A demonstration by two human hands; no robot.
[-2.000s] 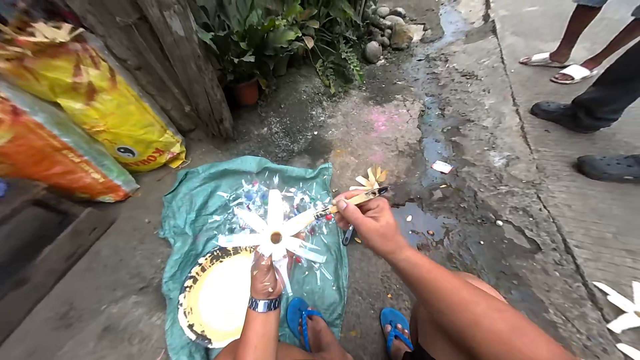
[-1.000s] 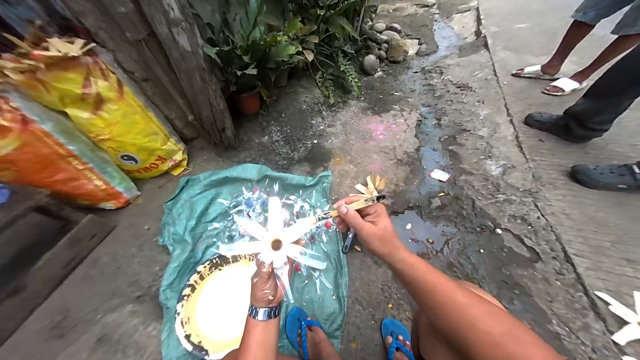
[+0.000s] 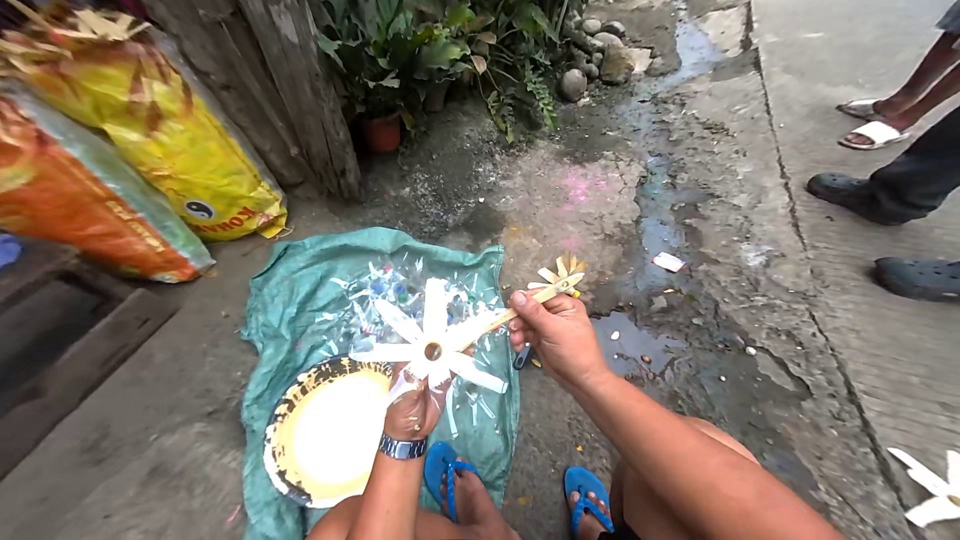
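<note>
My left hand [image 3: 417,405], with a metal watch at the wrist, holds a white-painted plastic flower [image 3: 433,350] from below; some petals look clear and unpainted. The fingers are partly hidden by the flower. My right hand [image 3: 555,330] grips a thin paintbrush [image 3: 517,309] whose far end meets a petal at the flower's right side. Below and left of the flower, a round basin of pale paint [image 3: 335,435], its rim streaked dark and yellow, rests on a green woven sheet [image 3: 300,300]. Cut clear plastic pieces [image 3: 390,296] lie on the sheet behind the flower.
Beyond my right hand is a yellowish petalled piece [image 3: 564,268]. Filled sacks [image 3: 180,150] stand left, by wooden posts [image 3: 300,97] and a potted plant [image 3: 381,133]. Puddles [image 3: 634,345] lie right of the sheet. Other people's feet [image 3: 874,135] are upper right; another white flower [image 3: 934,487] lies lower right.
The brush in my right hand has shifted its angle slightly, with its tip staying at the flower's right-hand petals. My left hand keeps hold of the flower over the sheet.
</note>
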